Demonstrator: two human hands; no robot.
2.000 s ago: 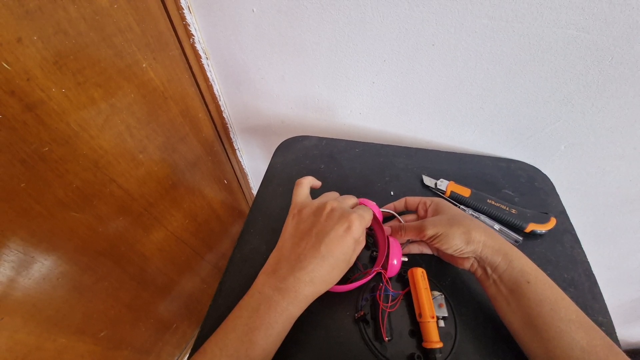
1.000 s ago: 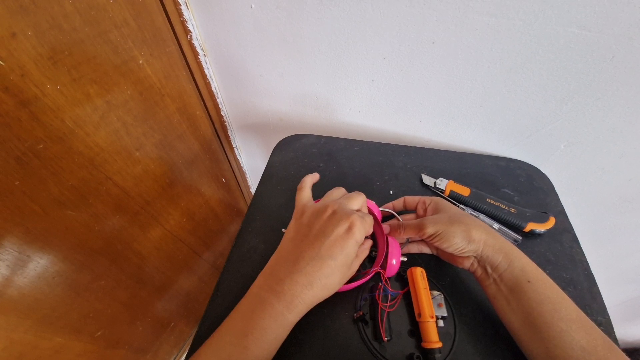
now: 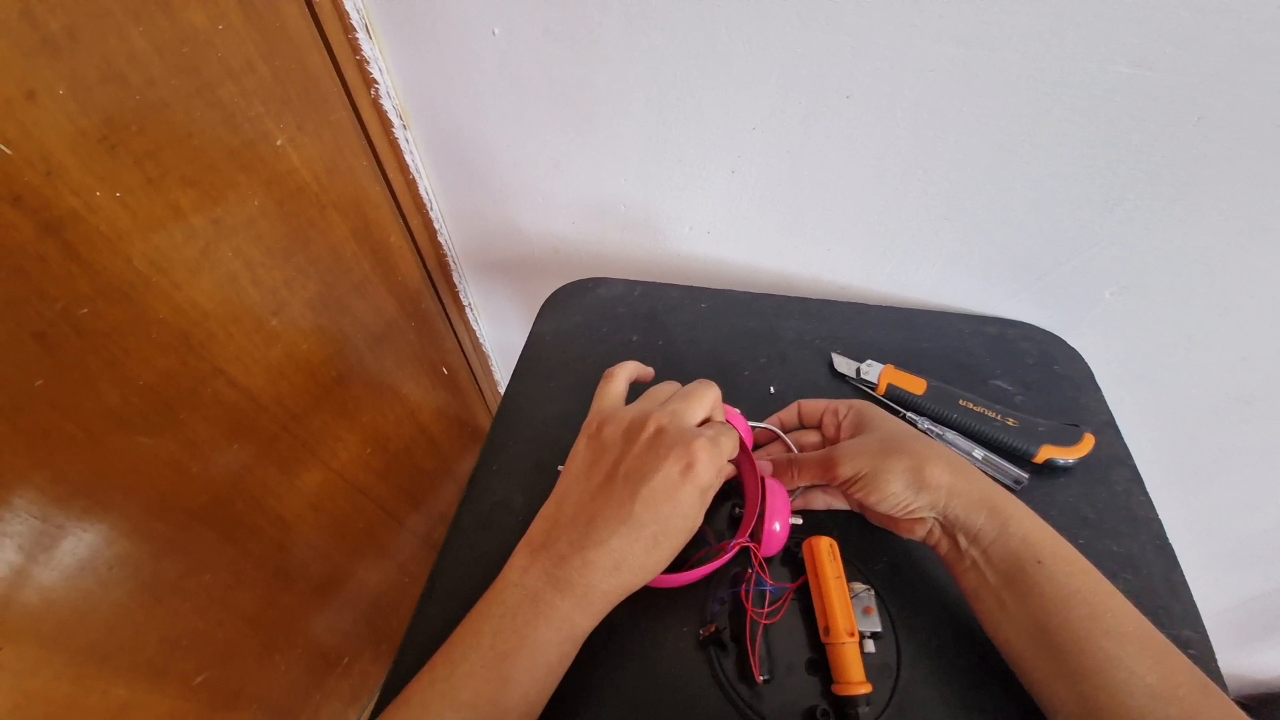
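A pink twin-bell alarm clock housing (image 3: 748,500) lies on its side on the black tabletop. Over its open ring is my left hand (image 3: 655,475), with its fingers at the upper rim; what the fingertips touch inside is hidden. My right hand (image 3: 865,465) holds the housing at the bell side, by the thin metal handle (image 3: 785,432). One pink bell (image 3: 775,518) shows below my right fingers. Red wires (image 3: 765,600) run from the housing to a dark round part beneath. An orange-handled screwdriver (image 3: 832,610) lies across that part, beside a small metal component (image 3: 866,610).
A black and orange utility knife (image 3: 980,415), blade out, lies at the back right of the black table (image 3: 690,310). Alongside it is a clear-handled slim tool (image 3: 970,452). A tiny screw-like piece (image 3: 771,389) sits behind the housing. A white wall and a wooden door panel border the table.
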